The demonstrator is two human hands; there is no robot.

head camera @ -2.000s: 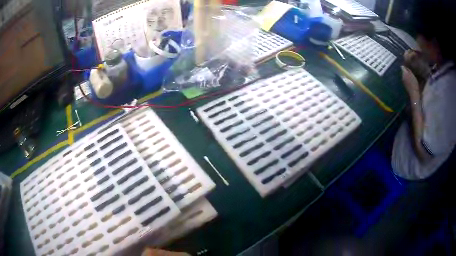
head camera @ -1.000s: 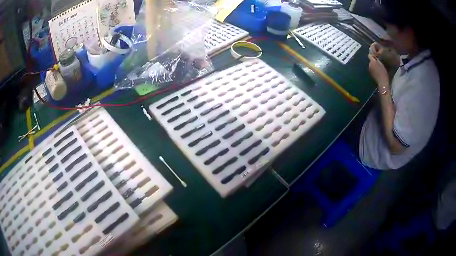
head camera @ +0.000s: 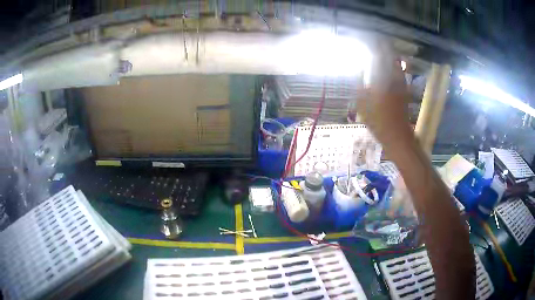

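Observation:
My right hand (head camera: 382, 96) is raised at the upper right, beside the bright lamp under the overhead shelf (head camera: 234, 26). It is blurred and washed out by glare, so its fingers and anything in them cannot be told. My forearm crosses in front of a foam tray (head camera: 410, 272) at the lower right. Another foam tray (head camera: 234, 287) with rows of dark strip-like parts lies at bottom centre, overlapping a second tray. My left hand is not in view.
A tray stack (head camera: 58, 234) stands at left. A keyboard (head camera: 146, 187) and monitor (head camera: 170, 117) are behind. A brass-topped bottle (head camera: 170, 220), cotton swabs (head camera: 234, 232), blue bins (head camera: 346, 214), a calendar (head camera: 328, 146), a red wire (head camera: 308, 143) and a clear bag (head camera: 384, 225) are around the mat.
The view has swung up and to the left, bringing in the monitor, lamp and shelf. My right arm now reaches up across the view. The seated person is out of view.

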